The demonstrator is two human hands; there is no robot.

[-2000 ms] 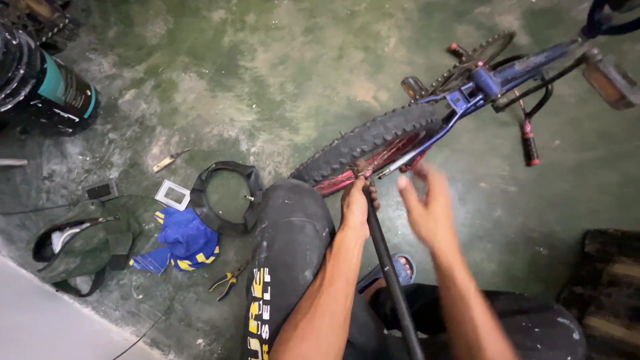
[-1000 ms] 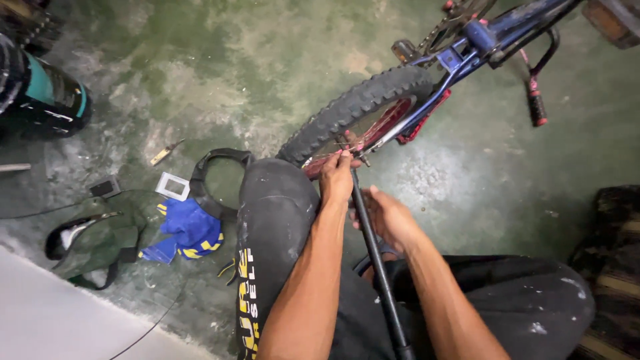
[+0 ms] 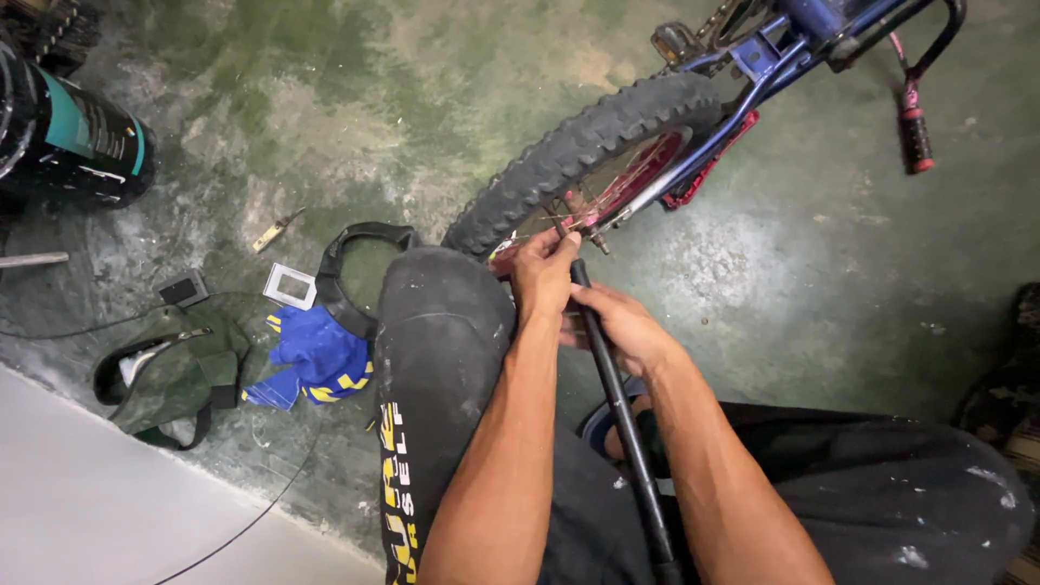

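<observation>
A blue bicycle frame (image 3: pixel 764 81) lies on the floor, its wheel with a knobby black tire (image 3: pixel 585 146) and red rim leaning toward my knee. My left hand (image 3: pixel 546 264) is at the spokes near the wheel's hub, fingers pinched around a small part that I cannot make out. A long black tube, perhaps a pump (image 3: pixel 619 406), slants from just below that hand down between my forearms. Curled around the tube's upper part is my right hand (image 3: pixel 626 325), its fingers partly hidden behind it. An axle end with a nut (image 3: pixel 600 242) sticks out beside my left fingertips.
To the left on the floor are a green bag (image 3: pixel 179 366), a blue and yellow cloth (image 3: pixel 321 353), a black rubber loop (image 3: pixel 329 268), a white frame-like piece (image 3: pixel 290 287), a small tool (image 3: pixel 276 231) and a thin cable (image 3: pixel 252 520). A black bucket (image 3: pixel 97 142) lies at upper left.
My right hand, raised apart from the tube two seconds ago, has come down to the tube's upper part. My left hand stays by the wheel's hub.
</observation>
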